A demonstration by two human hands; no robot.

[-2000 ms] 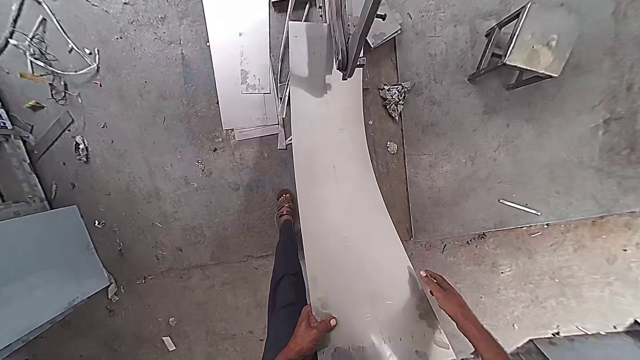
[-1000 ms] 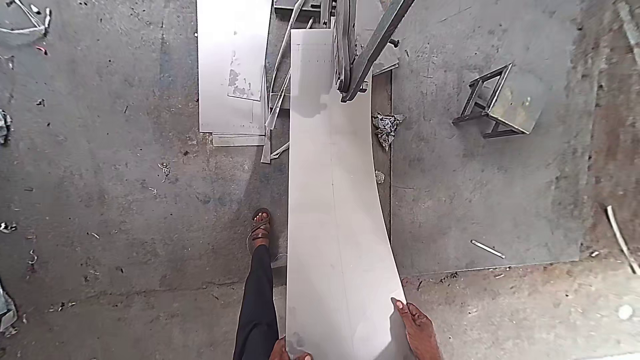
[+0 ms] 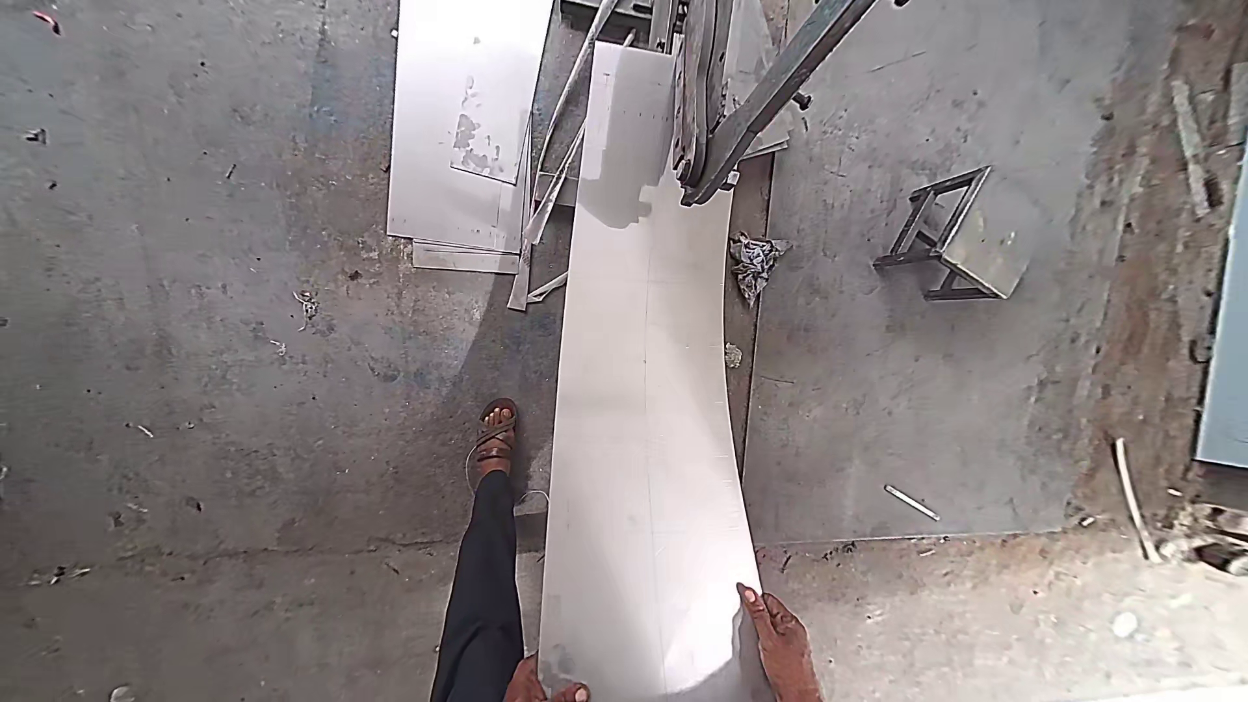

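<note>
A long sheet of bare metal (image 3: 643, 390) runs from the bottom of the view up to a lever-type metal machine (image 3: 707, 107), whose jaw or arm covers part of its far end. A thin line runs lengthwise along the sheet. At the near left edge my left hand (image 3: 546, 682) grips the sheet, mostly cut off by the frame. My right hand (image 3: 780, 639) holds the right edge, thumb on top and fingers partly hidden.
Flat metal sheets (image 3: 458, 117) and narrow offcut strips (image 3: 546, 205) lie left of the machine. A small metal stool (image 3: 985, 244) stands at right. Crumpled scrap (image 3: 756, 263) lies beside the sheet. My sandalled foot (image 3: 497, 434) is left of it.
My right hand was spread against the right edge two seconds ago and now grips it. My left hand sits lower in the view. The view has shifted to the right.
</note>
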